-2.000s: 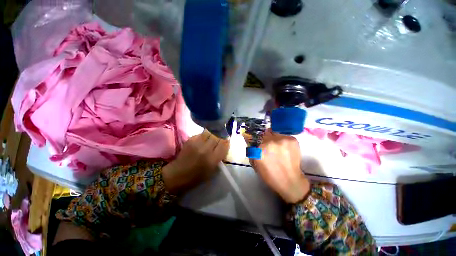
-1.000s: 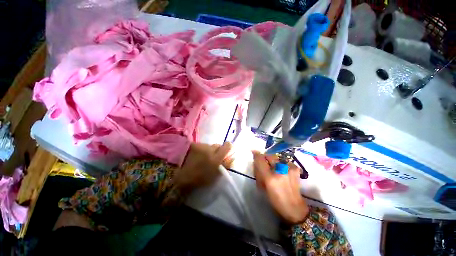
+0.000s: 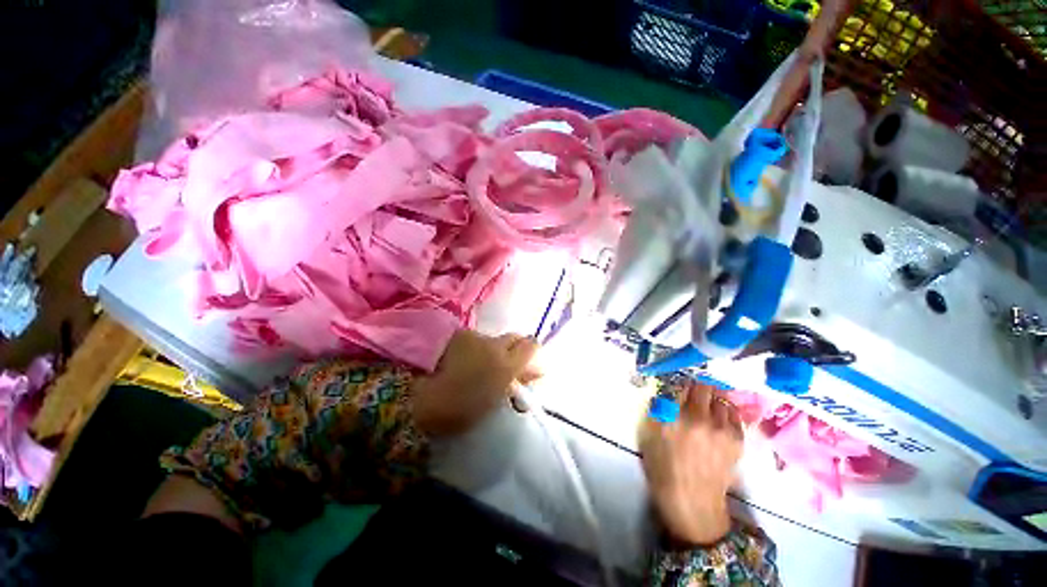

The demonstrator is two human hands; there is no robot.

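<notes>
My left hand (image 3: 477,378) is closed on the white elastic (image 3: 565,459) left of the needle; the elastic hangs down from it toward my lap. My right hand (image 3: 693,453) lies at the presser foot area, just below the small blue tension knob (image 3: 664,408); its fingertips are partly hidden behind metal parts, so I cannot tell if it holds anything. The sewing machine head (image 3: 907,310) is on the right, with the blue guard (image 3: 752,300) over the needle. The pile of pink pieces (image 3: 333,218) lies left of the needle, touching my left hand.
Pink loops (image 3: 537,184) lie behind the pile, and a clear plastic bag (image 3: 253,57) is at the back left. Pink scraps (image 3: 821,447) lie under the machine arm. Thread cones (image 3: 924,143) stand behind the machine. A dark phone (image 3: 941,569) is at the bottom right edge.
The view has shifted, showing more of the loops and the crates behind. My right hand has moved right, away from my left hand, and the gap between them is wider. My left hand keeps the elastic.
</notes>
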